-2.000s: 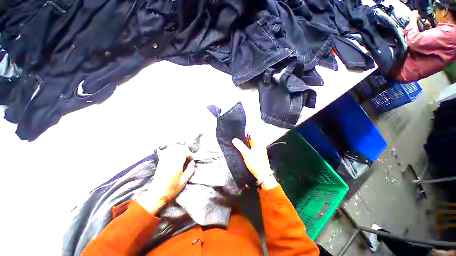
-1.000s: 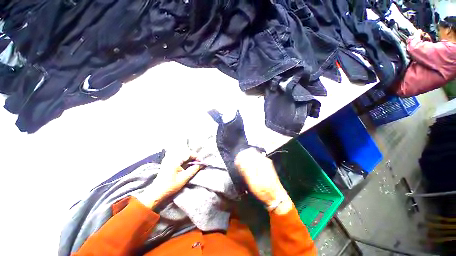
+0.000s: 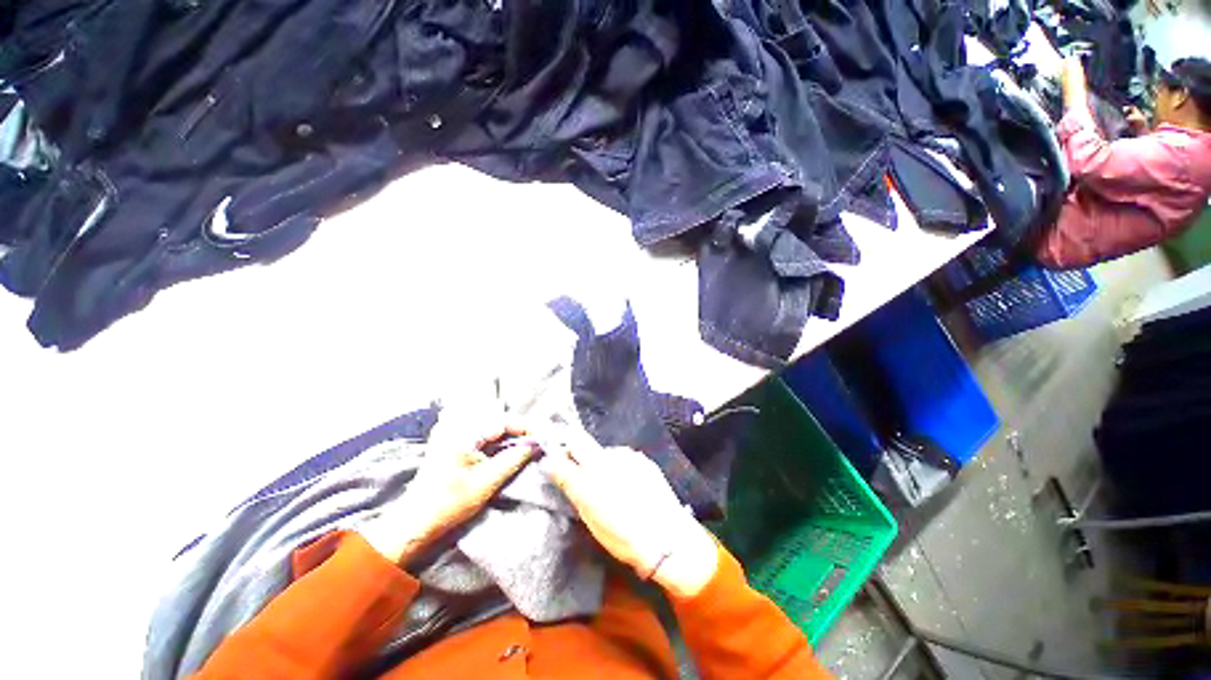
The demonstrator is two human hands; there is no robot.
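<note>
The denim garment (image 3: pixel 306 498) lies nearest me with its pale grey wrong side outward, bunched between my hands. My left hand (image 3: pixel 458 489) pinches its grey cloth. My right hand (image 3: pixel 622 502) is beside it with fingertips at the same cloth, close to the left fingertips. A dark navy cuff (image 3: pixel 614 379) sticks out past the grey cloth, beyond my right hand. Its end hangs near the table edge, with a small pale dot on it. No tool can be made out in my right hand.
A dark pile of denim garments (image 3: pixel 531 93) covers the far side of the white table (image 3: pixel 438 292). A green crate (image 3: pixel 850 525) and a blue bin (image 3: pixel 936 392) stand below the right edge. A blue mesh crate (image 3: pixel 1029 303) is farther off near a person in pink (image 3: pixel 1135 186).
My right hand has moved left from the dark cuff to the grey cloth beside my left hand. The dark end has flopped right over the table edge. The left hand stays on the cloth.
</note>
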